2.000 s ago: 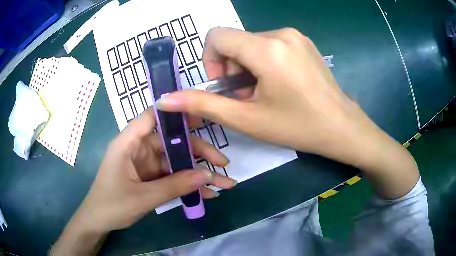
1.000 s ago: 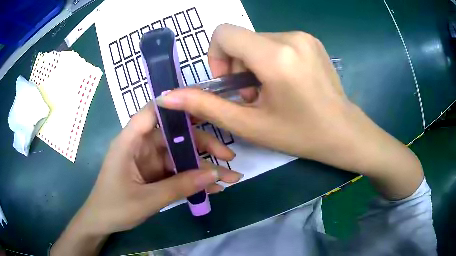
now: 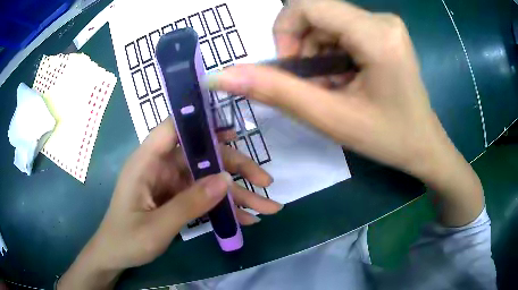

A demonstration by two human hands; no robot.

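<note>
My left hand [image 3: 153,198] holds a black and purple pen-shaped device [image 3: 196,133] upright in view, dark tapered end at the top, purple end at the bottom, two small pink buttons on its black face. My right hand [image 3: 363,90], blurred, is just right of the device and grips a dark slim tool [image 3: 318,64]; the tool's tip is too blurred to tell. My right thumb is near the device's upper right edge. Under both lies a large white sheet [image 3: 306,164] with rows of black-outlined rectangles, partly hidden by the hands and device.
A crumpled white cloth [image 3: 31,127] lies on a cream sheet with red dots [image 3: 85,107] at the left. A narrow white strip [image 3: 94,28] is above them. A blue bin [image 3: 28,20] is at the top left. The dark green worktop [image 3: 420,34] has a curved pale edge.
My right hand has moved right and up with the tool, its thumb coming off the device's face and uncovering the upper pink button. My left hand still holds the device.
</note>
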